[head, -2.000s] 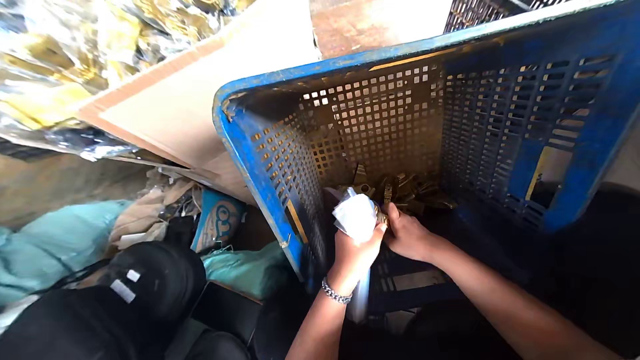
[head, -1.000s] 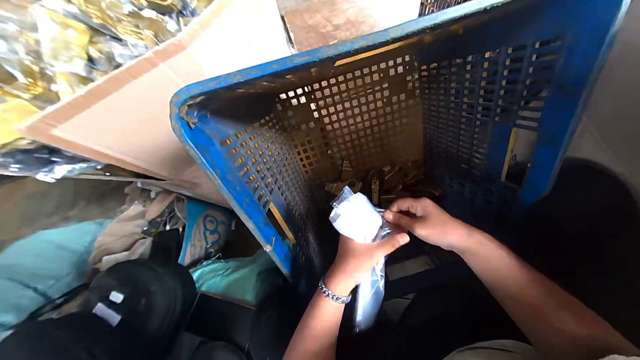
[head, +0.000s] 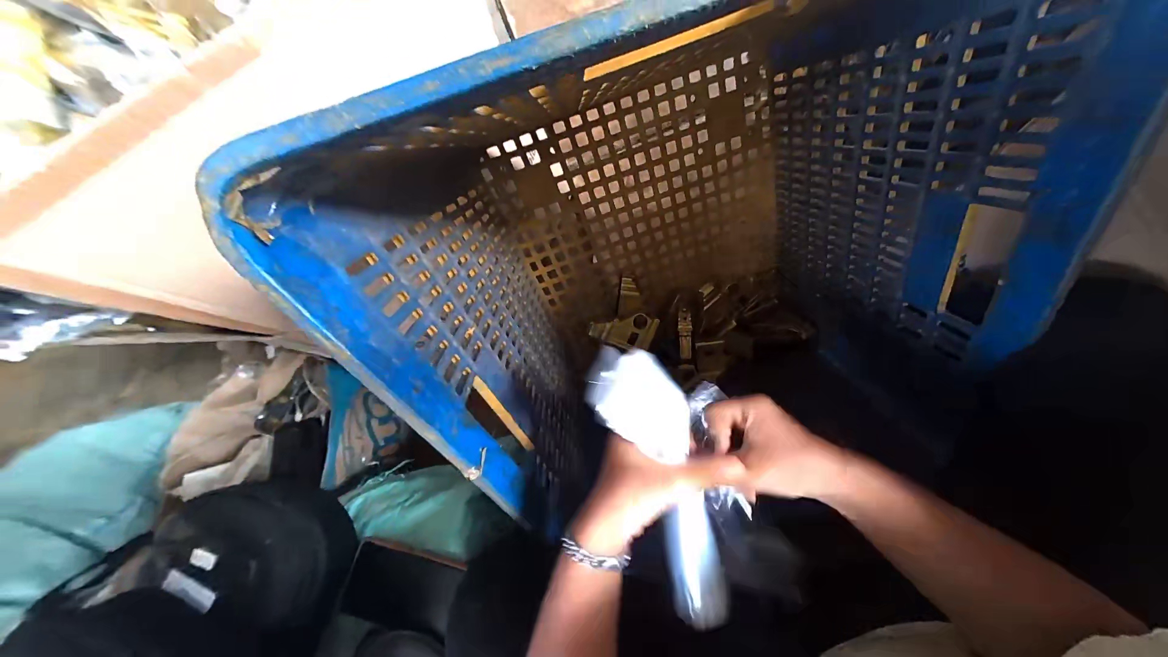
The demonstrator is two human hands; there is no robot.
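My left hand (head: 652, 493), with a chain bracelet at the wrist, grips a bundle of clear plastic bags (head: 643, 401), whose white upper end catches the light and whose lower end hangs below the palm. My right hand (head: 776, 447) pinches crumpled clear film (head: 707, 406) at the bundle's right side. Both hands are over the near opening of a blue plastic crate (head: 365, 338) with perforated walls. Deeper in the crate lie several brass-coloured metal parts (head: 630, 328), partly in shadow. Whether a part is inside the film cannot be told.
A cardboard box (head: 119, 210) with shiny plastic-wrapped pieces (head: 91, 55) stands at the upper left. Below it are teal sacks (head: 82, 493), a crumpled brown wrapping (head: 228, 411) and a black rounded object (head: 255, 538). The crate's rim runs along the left and top of the work area.
My right hand has come from among the metal parts to the bag bundle, where it now holds crumpled film. The bundle remains in my left hand.
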